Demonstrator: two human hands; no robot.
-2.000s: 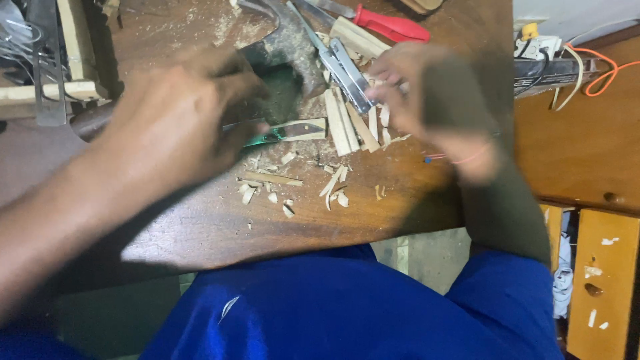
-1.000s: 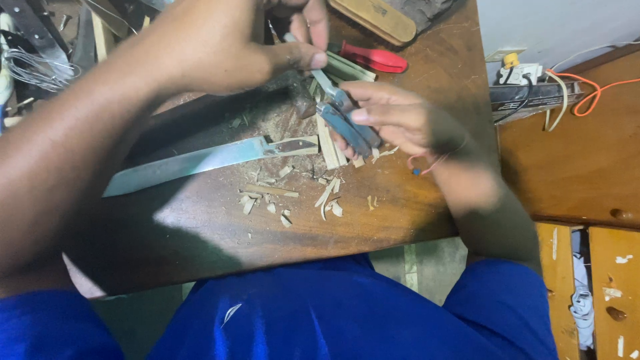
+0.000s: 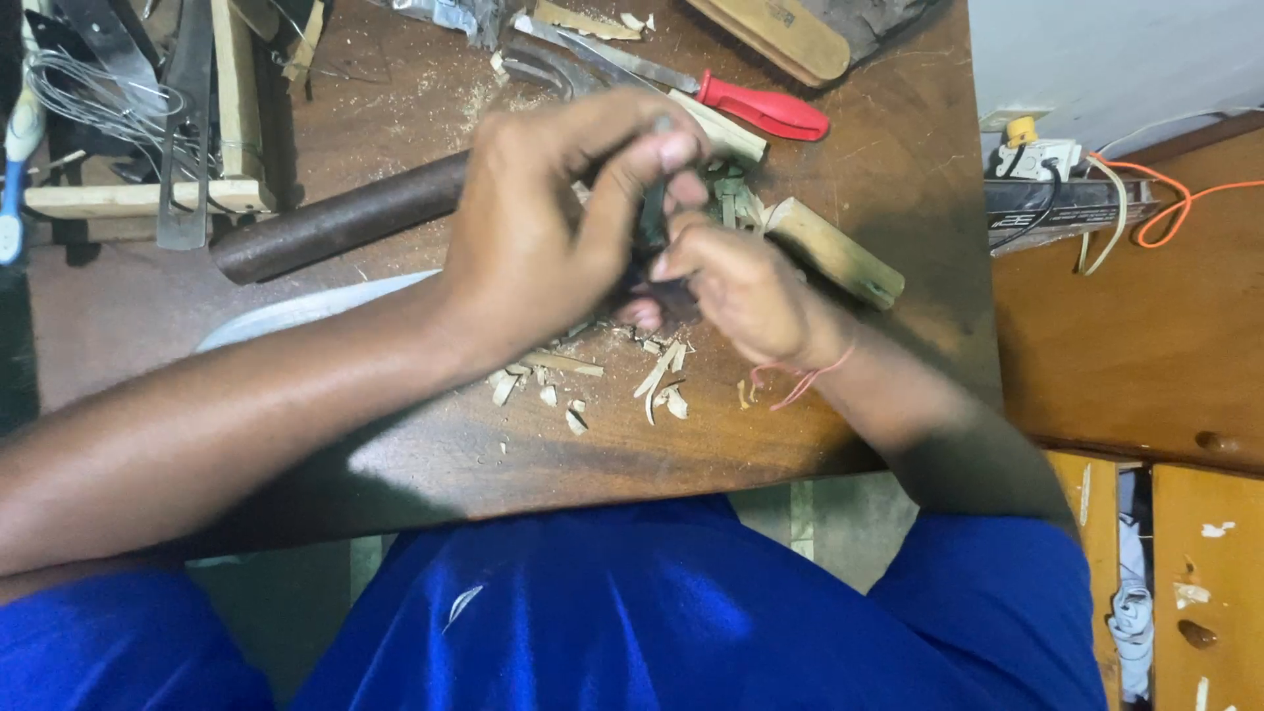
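Note:
My left hand [image 3: 543, 207] and my right hand [image 3: 746, 281] meet over the middle of the wooden table. Between them is a dark, narrow metal tool [image 3: 652, 212], mostly covered by the fingers; its kind cannot be told now. Left fingertips pinch its upper end, and the right fingers close round its lower part. Under my left forearm lies a long pale blade [image 3: 316, 308], partly hidden. A dark metal pipe or rod [image 3: 346, 219] runs behind my left hand. Wood shavings [image 3: 662, 380] lie below the hands, and a wooden piece [image 3: 834, 252] rests right of them.
A red-handled file or similar tool [image 3: 760, 107] lies behind the hands, near a wooden-backed brush [image 3: 780, 35]. At the left, a wooden tray [image 3: 148, 197] holds metal tools and wire. A power strip with plugs [image 3: 1037, 163] and orange cable sits right of the table.
The metal tool was on view between my hands one second ago and is now mostly hidden by the fingers. Two seconds ago my left hand was apart from it, farther left. The view has shifted.

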